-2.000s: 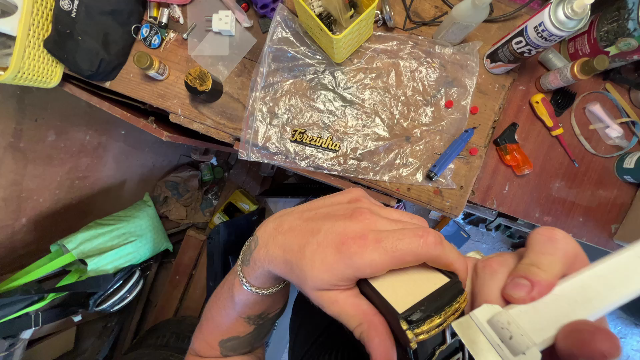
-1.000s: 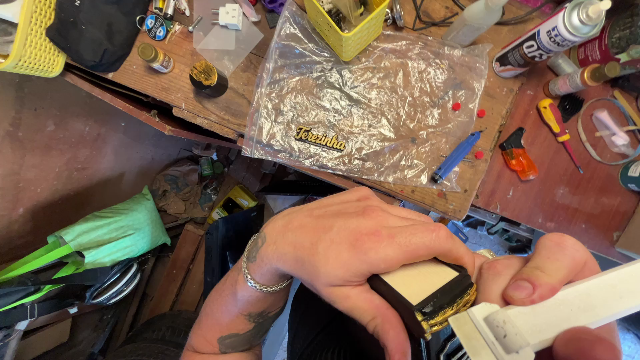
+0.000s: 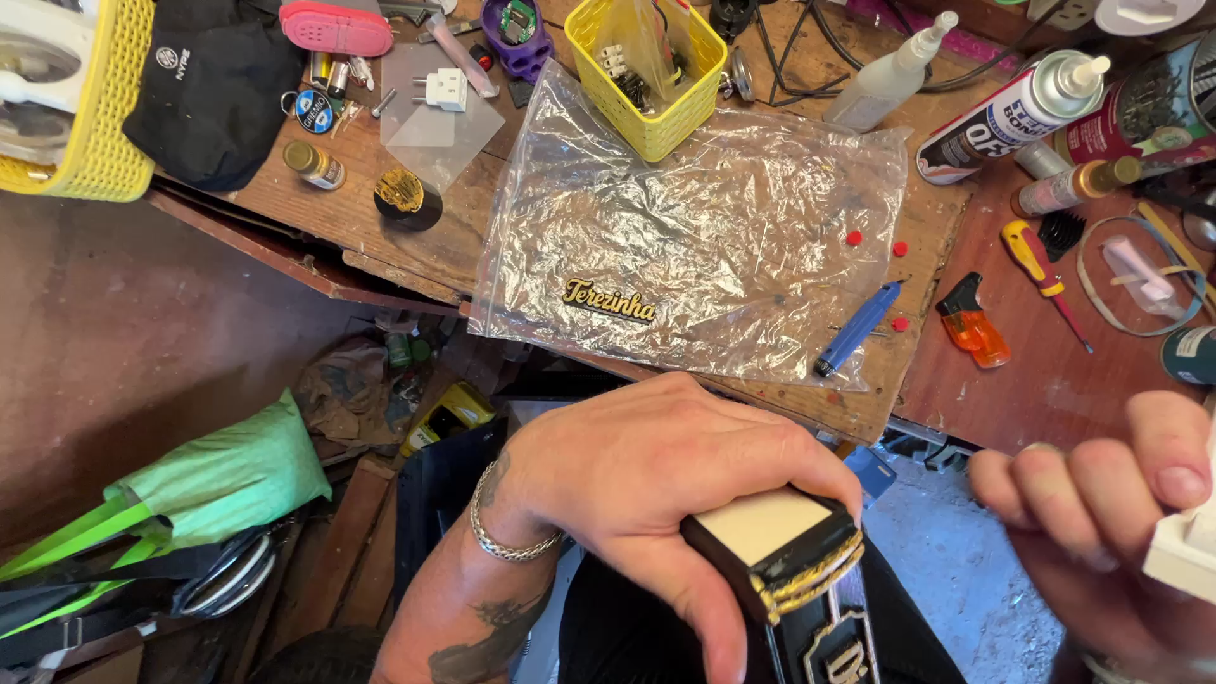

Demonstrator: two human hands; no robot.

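My left hand [image 3: 665, 465], a bracelet at its wrist, grips a black block-like piece [image 3: 779, 551] with a cream top face and rough gold trim along its edge; its lower part bears raised gold-edged lettering. At the right edge my right hand [image 3: 1102, 494] holds a white plastic tool [image 3: 1187, 551], partly cut off by the frame and apart from the black piece. Beyond my left hand, a gold-and-black lettered plaque [image 3: 609, 301] lies on a clear plastic bag [image 3: 722, 218]. A blue pen-shaped tool [image 3: 858, 328] rests at the bag's right edge.
On the wooden bench [image 3: 437, 237] stand a yellow basket [image 3: 655, 123], a small gold-paint jar [image 3: 313, 164], a black cup with gold contents [image 3: 407, 198], a spray can [image 3: 1012, 114] and a squeeze bottle [image 3: 893, 71]. A screwdriver [image 3: 1045, 275] and an orange-and-black tool [image 3: 971, 321] lie at the right.
My right hand and the white tool have moved right, away from the black piece, which they were against before. My left hand keeps its grip on the piece.
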